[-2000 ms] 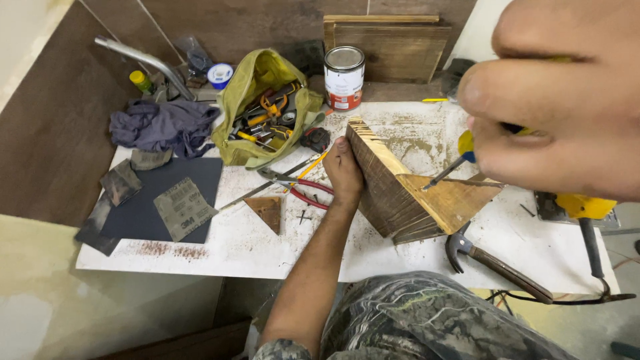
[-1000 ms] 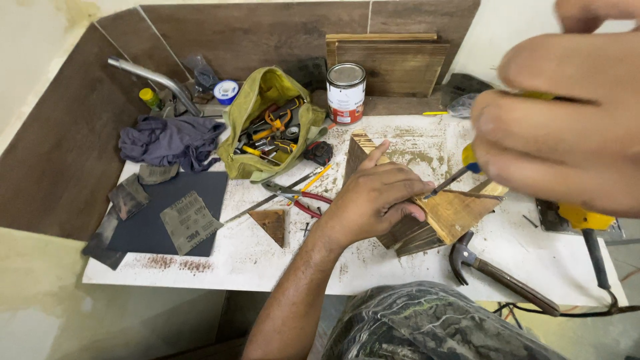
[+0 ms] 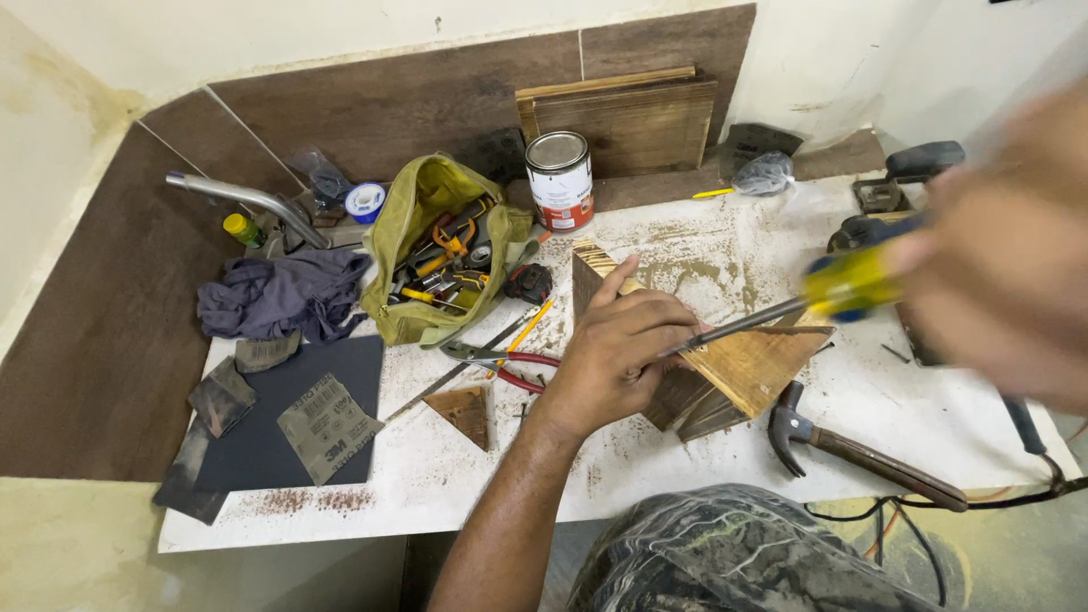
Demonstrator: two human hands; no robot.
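Note:
My right hand (image 3: pixel 1003 255), blurred, is closed round the yellow-and-blue handle of a screwdriver (image 3: pixel 748 320). Its shaft slants down left to the edge of a wooden piece (image 3: pixel 752 361) built of angled boards. The tip lies by the fingers of my left hand (image 3: pixel 633 336), which grips the boards there with the index finger pointing up; whatever the tip touches is hidden. A claw hammer (image 3: pixel 867 463) rests right of the wood. Left of my left hand lie red-handled pliers (image 3: pixel 510 361), a yellow pencil (image 3: pixel 529 327) and a small wooden triangle (image 3: pixel 463 416).
An olive tool bag (image 3: pixel 382 289) stands open behind, beside a metal can (image 3: pixel 558 183) and leaning wooden boards (image 3: pixel 629 123). Sandpaper (image 3: pixel 327 429) and a purple cloth (image 3: pixel 285 293) lie at left. A tape measure (image 3: pixel 529 283) sits near the bag. Cables (image 3: pixel 918 527) hang off the right front edge.
My left hand has moved from the left side of the wooden piece to its upper edge, at the screwdriver's tip. The right hand still holds the screwdriver and now appears farther right.

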